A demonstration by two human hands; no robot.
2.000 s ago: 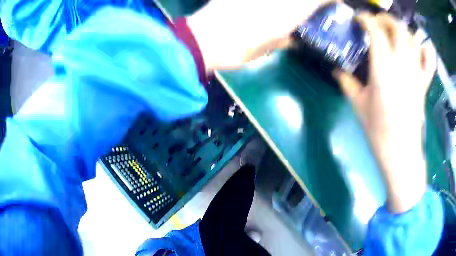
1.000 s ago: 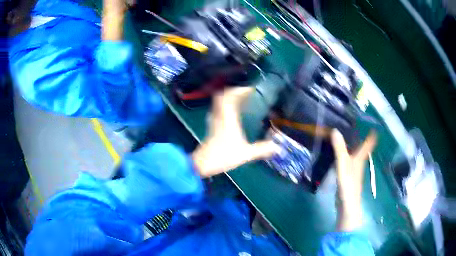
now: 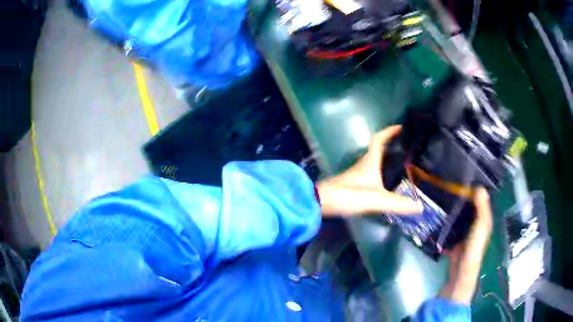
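A black projector-like unit (image 3: 440, 157) lies on the green bench in front of me, slightly blurred. A blue circuit board (image 3: 414, 217) is at its near end. An orange flat cable (image 3: 443, 182) crosses its black body. My left hand (image 3: 371, 182) grips the unit's left side, with the thumb by the board and a finger on the body's edge. My right hand (image 3: 474, 236) grips the right side near the board. Its fingertips are partly hidden.
Another unit (image 3: 358, 31) with red wires lies farther up the green bench (image 3: 339, 94). A person's blue sleeve (image 3: 188, 38) is at upper left. A dark crate (image 3: 220, 132) stands beside the bench. A clear bin with white parts (image 3: 526, 258) is at right.
My hands have closed in from apart onto the unit's two sides. The view has shifted, and the other unit now sits higher in the picture.
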